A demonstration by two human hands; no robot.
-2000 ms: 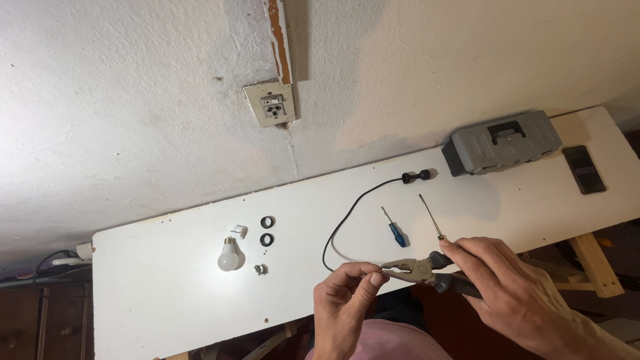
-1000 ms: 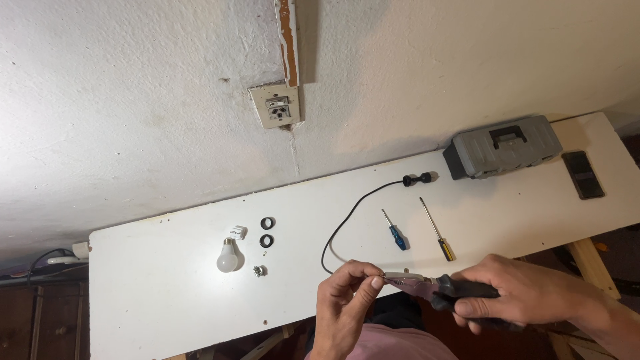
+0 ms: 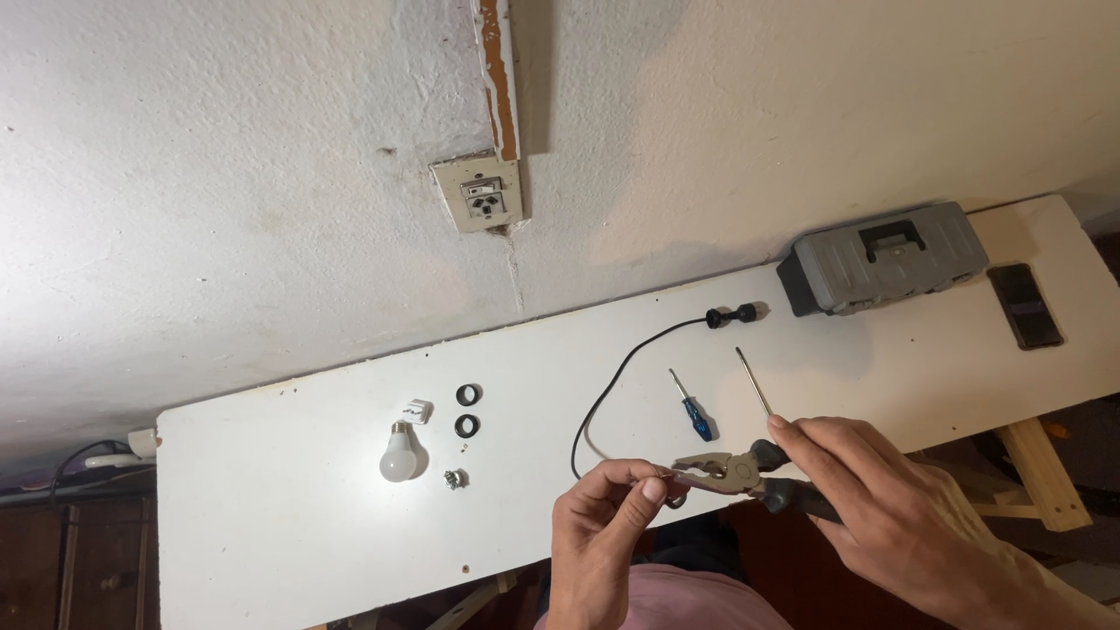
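My left hand (image 3: pixel 604 525) pinches the end of a black electrical cable (image 3: pixel 604 385) between thumb and fingers. In my right hand (image 3: pixel 884 499) are combination pliers (image 3: pixel 735 472) with dark handles, their jaws parted right beside my left fingertips. The cable curves up the white table to a black plug-like connector (image 3: pixel 731 316). Near my right hand lie a blue-handled screwdriver (image 3: pixel 691 407) and a second screwdriver (image 3: pixel 752 381), its handle hidden behind that hand. To the left are a white light bulb (image 3: pixel 399 457), two black rings (image 3: pixel 468 395) and a small metal part (image 3: pixel 453 479).
A grey toolbox (image 3: pixel 884 258) stands at the table's back right, with a dark phone (image 3: pixel 1024 306) beside it. A small white piece (image 3: pixel 417 411) lies above the bulb. A switch and socket plate (image 3: pixel 479 194) is on the wall behind the white table (image 3: pixel 289 525).
The pliers' jaws have parted since one second ago, and my right hand has shifted its hold on the handles, covering the second screwdriver's handle again. My left hand stays at the cable end.
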